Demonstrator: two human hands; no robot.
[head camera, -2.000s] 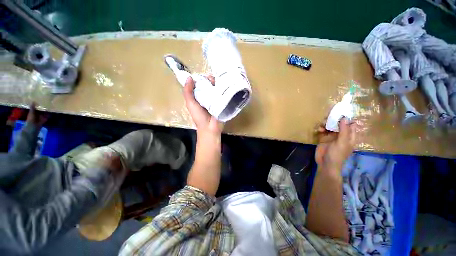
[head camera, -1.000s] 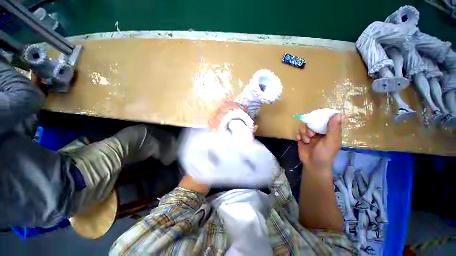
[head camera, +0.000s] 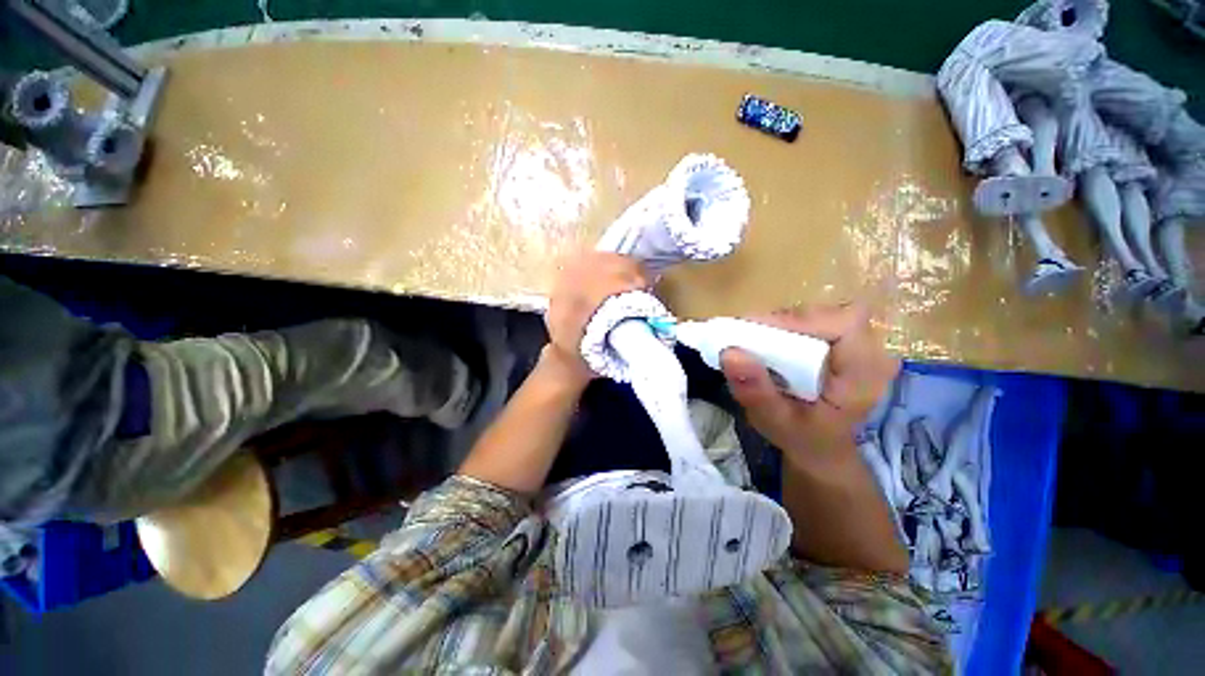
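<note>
My left hand (head camera: 591, 301) grips the striped trouser piece (head camera: 644, 227) at its cuffs' fork. One open ruffled cuff points up and right over the bench. A pale lower leg (head camera: 663, 400) sits in the nearer cuff and points down towards me. At its end is a flat striped oval (head camera: 674, 544) with two holes. My right hand (head camera: 826, 383) holds the white glue bottle (head camera: 773, 354) on its side, its teal tip at the rim of the nearer cuff, beside the leg. Whether glue comes out cannot be seen.
A dark patterned packet (head camera: 769, 116) lies on the tan bench (head camera: 357, 172). Finished leg assemblies (head camera: 985, 99) overlap at the right. A blue bin (head camera: 1024, 515) of legs is below right. A metal stand (head camera: 99, 66) with a trouser piece is at far left. A neighbour's leg (head camera: 304, 376) and a round stool (head camera: 209, 528) are left.
The leg and oval, blurred a second ago, are now steady. My right hand has brought the bottle left to the nearer cuff. The neighbour's arm has left the stand.
</note>
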